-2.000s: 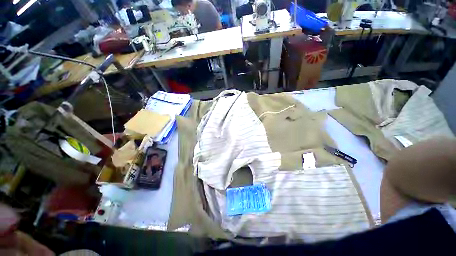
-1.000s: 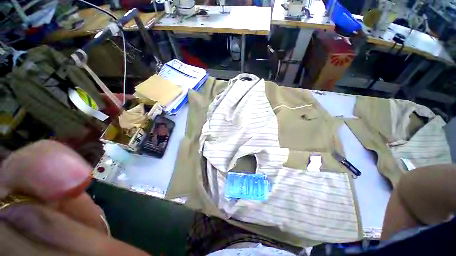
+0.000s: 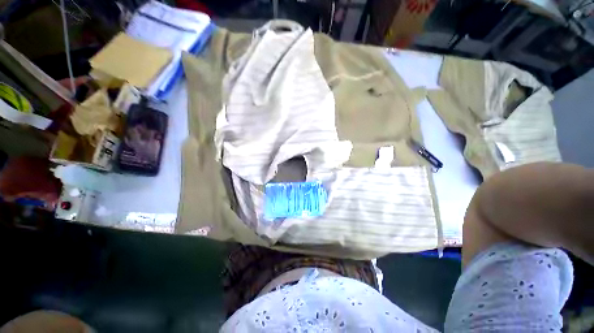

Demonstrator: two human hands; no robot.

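Note:
A khaki garment (image 3: pixel 365 81) lies spread on the table with its striped lining (image 3: pixel 280 97) puffed in a heap. A dark oval opening shows at the heap's lower edge. A blue printed packet (image 3: pixel 296 199) lies flat on the lining just below it. A white label (image 3: pixel 384 157) is at the lining's upper edge. Dark thread snips (image 3: pixel 429 157) lie to its right at the garment's edge. My right arm is bent at the right edge; its hand is out of view. A patch of skin at the bottom left is cut off; no left hand can be made out.
A second khaki and striped garment (image 3: pixel 498 117) lies at the table's right. At the left are a dark smartphone (image 3: pixel 142 138), a cardboard box (image 3: pixel 65 149) with tan scraps, a tan pad (image 3: pixel 131 60) on papers, and a switch box (image 3: pixel 73 203). A tape roll (image 3: pixel 14 97) is far left.
The view has tipped down, so the table sits higher and the sewing machines are out of view. My left hand, large and blurred at the left before, has left the picture. The packet and snips stay put.

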